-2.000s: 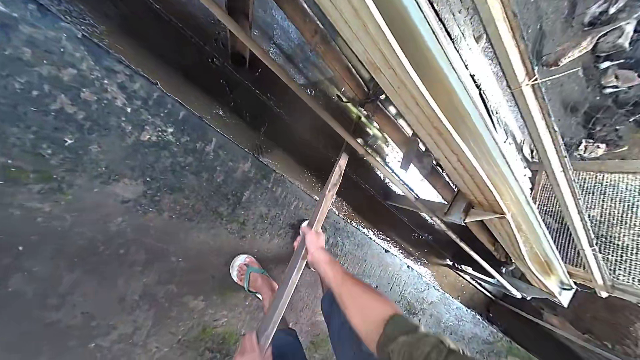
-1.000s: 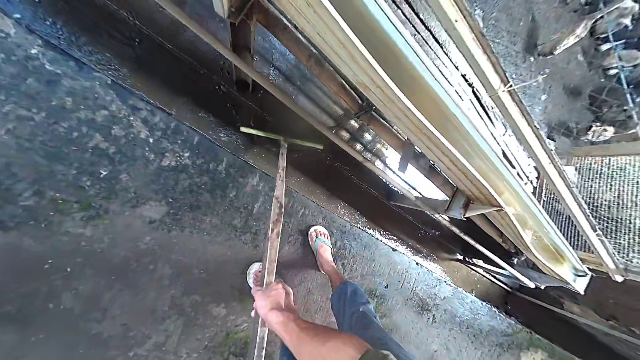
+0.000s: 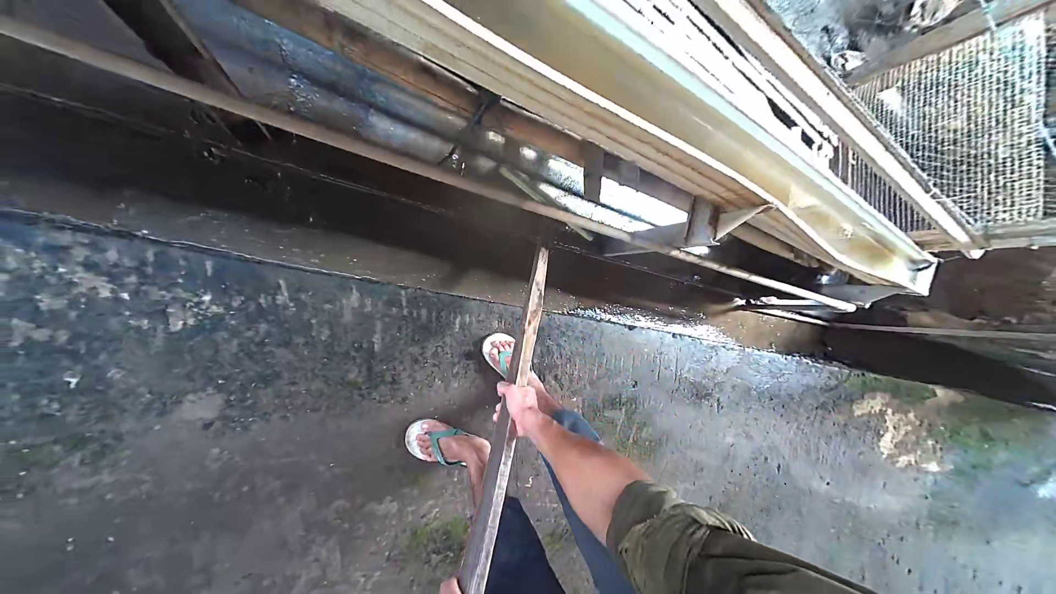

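Note:
A long wooden pole slants from the bottom edge up to a dark, wet channel. My right hand, in an olive sleeve, is closed around it at mid-length. My left hand shows only in part at the bottom edge, against the pole's lower end. Near the pole's far end, a thin crosspiece lies partly behind a long rail; how the two join is hidden.
My feet, in flip-flops, stand on stained concrete beside the channel's edge. A long trough runs above the channel, with metal brackets beneath. Wire mesh and wooden framing stand at the upper right.
The pole's far end, with its crosspiece, has moved right along the channel since one second ago, when the crosspiece lay in plain sight over the channel. The view has shifted.

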